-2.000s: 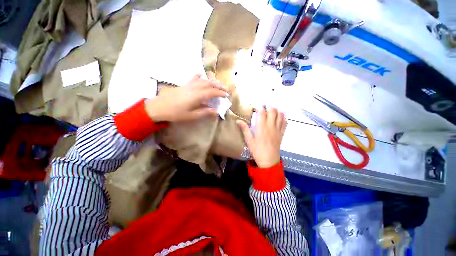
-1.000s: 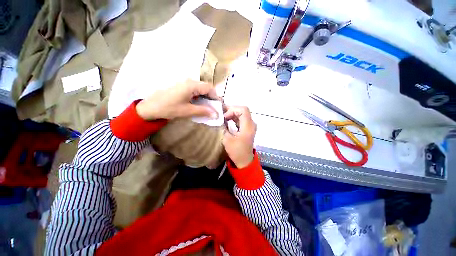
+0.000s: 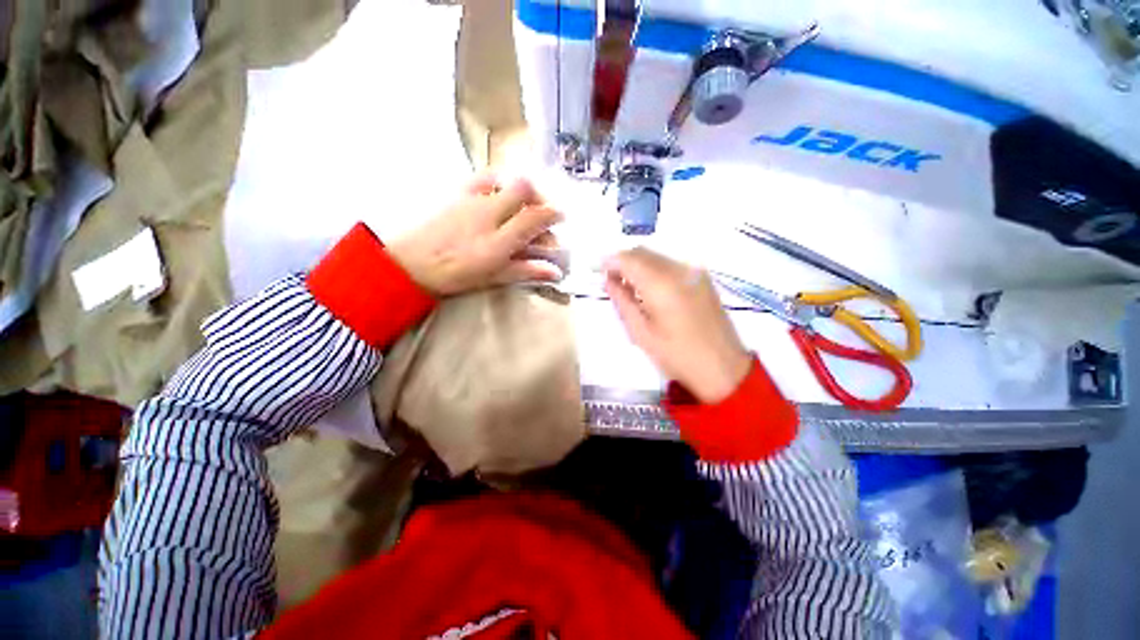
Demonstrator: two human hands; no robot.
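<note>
The khaki panel (image 3: 494,381) lies over the table's front edge and hangs towards my lap, with a white cloth piece (image 3: 344,150) behind and left of it. My left hand (image 3: 481,244) rests on the cloth just left of the presser foot area (image 3: 575,156), fingers spread. Glare whitens the cloth beneath its fingertips. My right hand (image 3: 681,319) is over the table, right of the panel and apart from it. Its fingertips are bunched; whether they pinch anything is unclear.
Scissors (image 3: 856,344) with red and yellow handles and dark tweezers (image 3: 819,260) lie right of my right hand. The white sewing machine (image 3: 863,138) spans the back right. A khaki heap with a white label (image 3: 119,269) lies at left. A clear bag (image 3: 919,550) is below the table edge.
My right hand has moved right, off the cloth. My left hand now lies flatter near the presser foot; the white piece it held up is no longer distinct. The view has shifted.
</note>
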